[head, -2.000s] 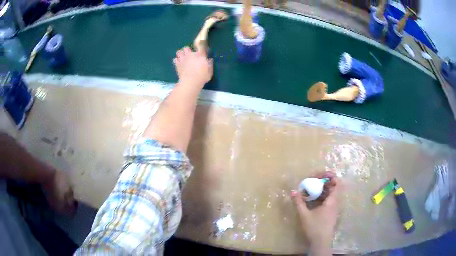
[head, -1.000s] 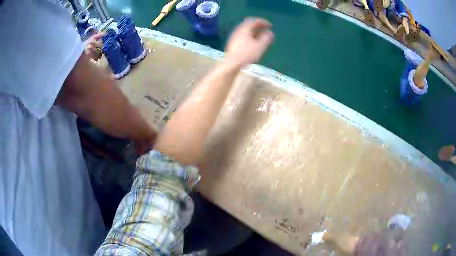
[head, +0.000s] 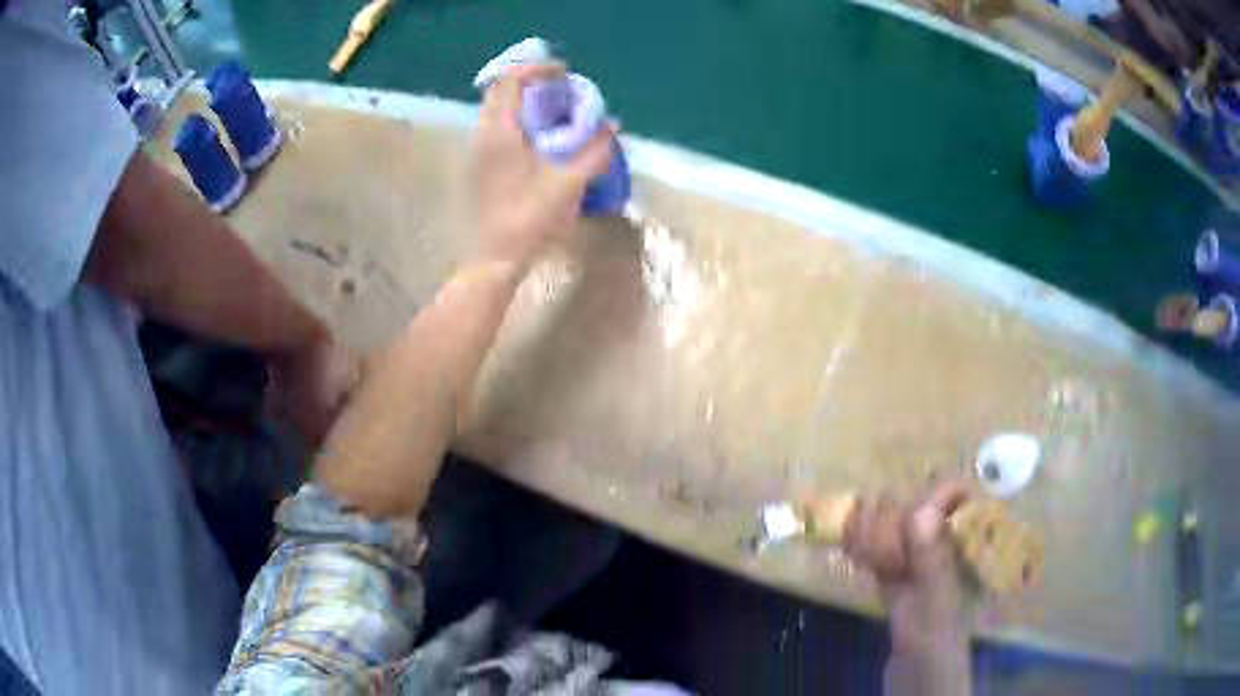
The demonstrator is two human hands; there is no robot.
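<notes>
My left hand (head: 524,177) grips a blue trouser-leg piece (head: 605,174) above the bench by the belt edge; its pale frayed cuff and dark socket face up. My right hand (head: 904,537) is closed around a tan figurine leg (head: 1000,547) low over the bench's front edge; the foot end sticks out to the right, the narrow end to the left. The right hand is blurred. The white glue bottle (head: 1009,464) lies on the bench just behind the foot, in no hand.
A person's arm (head: 204,272) reaches in at left, near upright blue pieces (head: 242,116). The green belt (head: 816,123) carries a tan leg (head: 360,34) and blue assemblies (head: 1068,157). A white scrap (head: 778,524) and a blurred yellow-black knife (head: 1190,564) lie on the bench.
The view has swung left. My left hand, earlier on a tan leg and then empty over the belt, now holds the blue piece. The glue bottle has left my right hand, which holds the leg.
</notes>
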